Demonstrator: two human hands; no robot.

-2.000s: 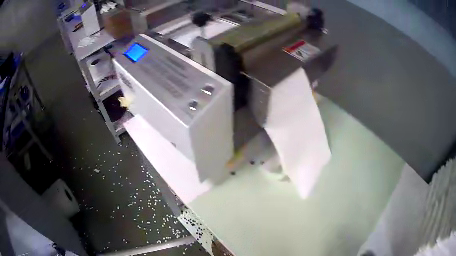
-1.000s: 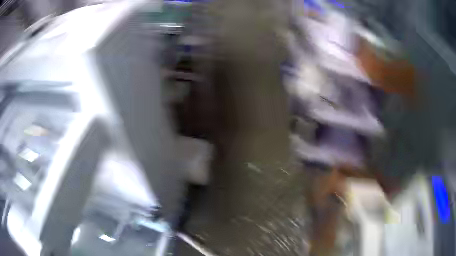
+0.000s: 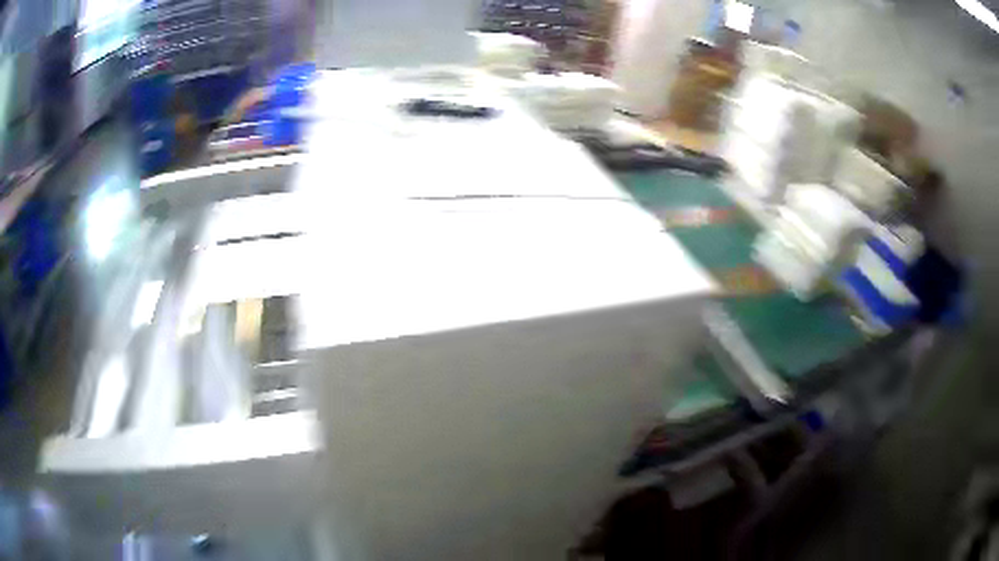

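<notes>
Neither of my hands is in the picture. Nearest in front of me is a large white box-shaped machine housing [image 3: 493, 252], its flat top overexposed and its front face in shade. To its left is a pale frame [image 3: 175, 444] with slots and narrow parts inside, blurred. To its right is a green machine bed [image 3: 712, 236] with white stacks [image 3: 805, 126] along its far side. The whole view is smeared by motion, so fine detail cannot be told.
A blue and white package [image 3: 876, 279] lies at the green bed's right end. Blue bins or cloths [image 3: 287, 104] show at the upper left. More white blocks [image 3: 564, 99] stand behind the housing. Dark floor lies at the right.
The view has swung away from the bench with the blue-screened cutter and its hanging white sheet, past a blurred aisle, to the large white housing and green bed.
</notes>
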